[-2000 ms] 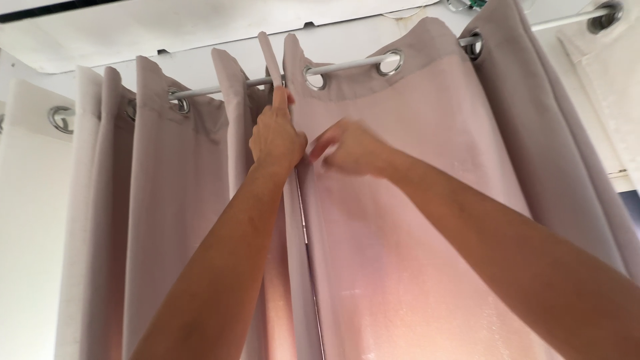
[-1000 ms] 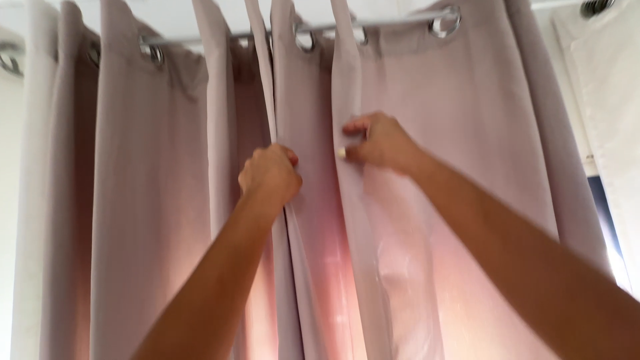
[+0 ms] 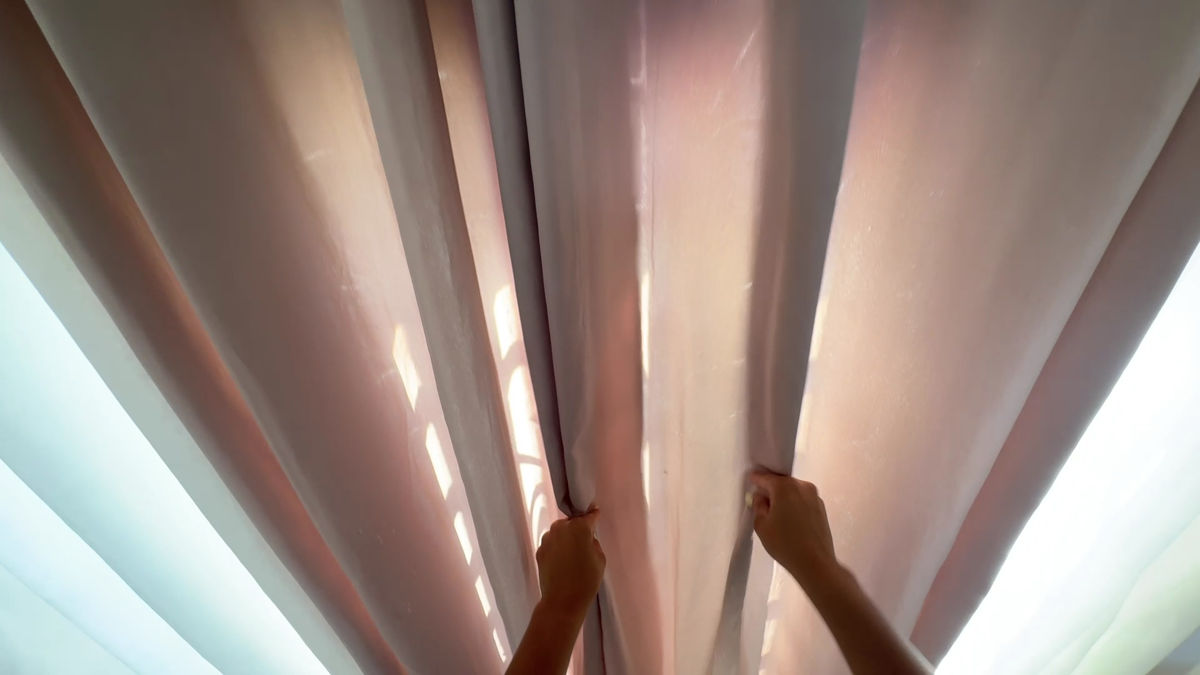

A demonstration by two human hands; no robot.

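A pinkish-grey fabric curtain [image 3: 698, 309] hangs in long folds across the head view, with light glowing through it. Low in the view, my left hand [image 3: 570, 558] grips the curtain edge beside a dark, narrow gap between folds. To its right, my right hand [image 3: 792, 520] pinches another fold of the same curtain. A broad stretch of cloth lies between the two hands. Both hands are seen from the back, so the fingertips are partly hidden.
Pale, brightly lit fabric [image 3: 103, 412] hangs at the left. Another bright white area [image 3: 1097, 469] shows at the lower right. Small patches of sunlight fall on the folds left of my left hand.
Both hands have moved down the curtain from near the rod. My right hand, blurred and close to the left one at first, now grips a fold. The view has dropped; the rod is out of sight.
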